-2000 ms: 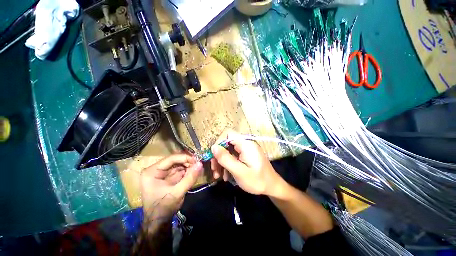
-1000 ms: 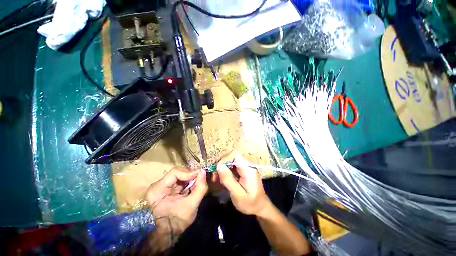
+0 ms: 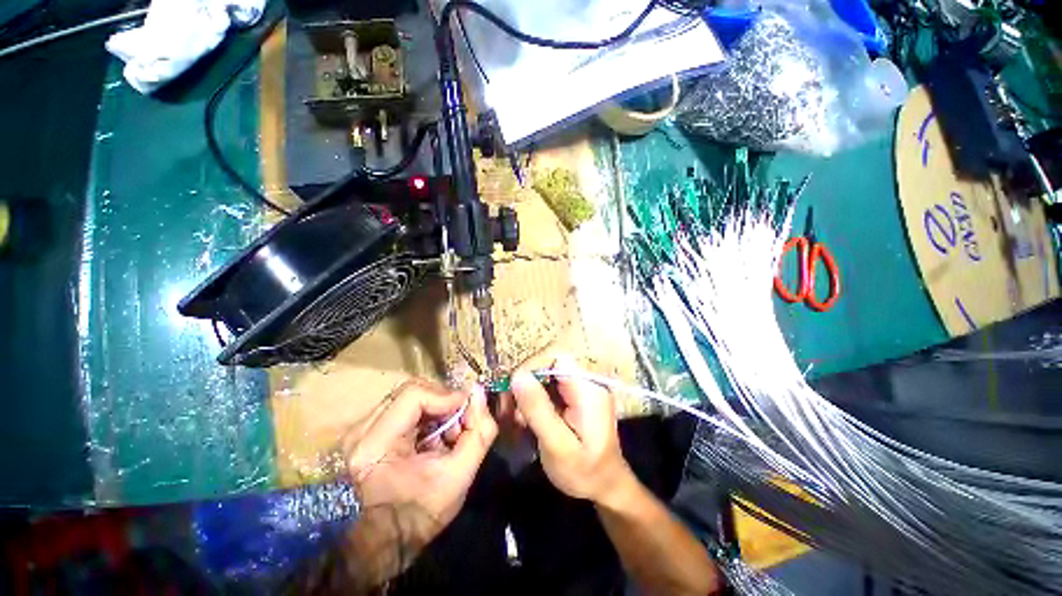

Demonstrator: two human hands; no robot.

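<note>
My right hand (image 3: 571, 425) is shut on a white long cable (image 3: 652, 396) just behind its small green end (image 3: 498, 383). My left hand (image 3: 425, 448) pinches a short white lead (image 3: 445, 426) between thumb and fingers. The two ends meet directly under the tip of the black soldering iron (image 3: 468, 221). Whether the tip touches them cannot be told, and the joint is partly hidden by my fingertips.
A black fume fan (image 3: 309, 274) stands left of the iron. A bundle of white cables (image 3: 745, 291) with green ends lies right, beside orange scissors (image 3: 808, 272). Behind are a yellow-green sponge (image 3: 564, 197), masking tape (image 3: 643, 111), papers (image 3: 594, 76) and a bag of metal parts (image 3: 769, 87).
The view has shifted, so the bench things sit further right in the picture. Both hands keep their holds under the iron tip. The short white lead now shows more clearly in my left hand.
</note>
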